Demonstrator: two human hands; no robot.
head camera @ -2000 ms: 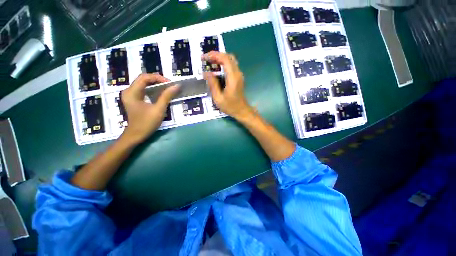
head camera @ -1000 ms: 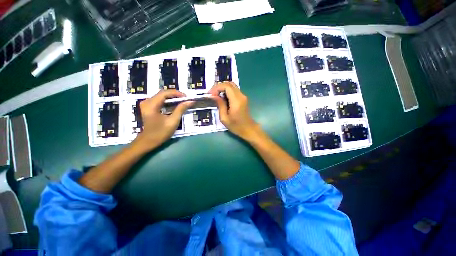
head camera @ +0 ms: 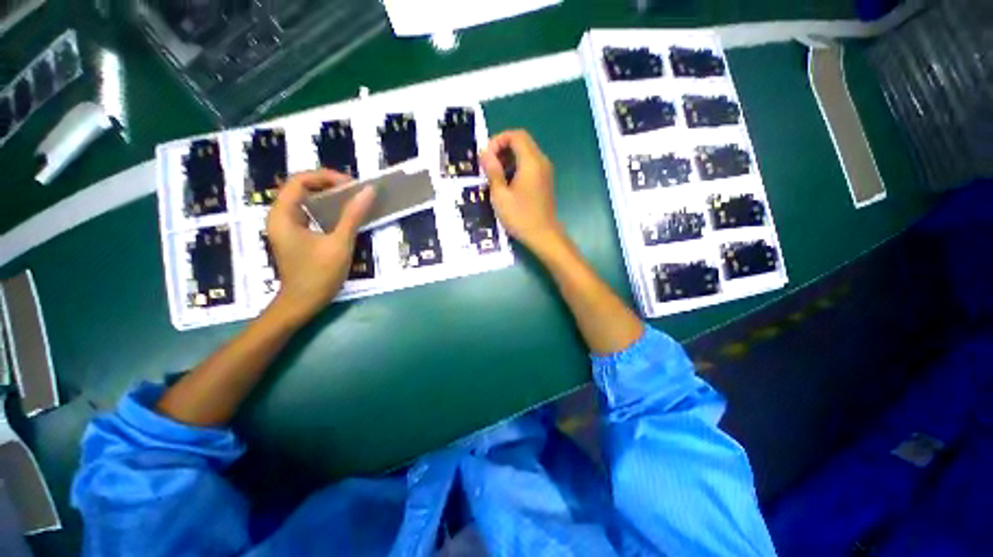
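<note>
My left hand (head camera: 316, 234) holds a grey-brown sticker sheet (head camera: 397, 200) with white edges between thumb and fingers, above the middle of a white parts tray (head camera: 168, 256). The tray has two rows of pockets with black phone parts (head camera: 458, 141); my left hand and the sheet hide some of the lower row. My right hand (head camera: 517, 180) is at the tray's right edge, apart from the sheet, with thumb and fingertips close together. Whether it pinches a tiny pad cannot be seen.
A white tray stack (head camera: 622, 234) with black parts stands to the right. Sticker sheets lie at far right (head camera: 846, 125) and far left (head camera: 31, 343). Clear plastic trays (head camera: 245, 54), a curled white liner (head camera: 82, 141) and a strip of dark parts (head camera: 38, 82) lie at the far side.
My right hand has let go of the sheet and moved right, away from it. My left hand has tilted the sheet so its grey-brown face shows.
</note>
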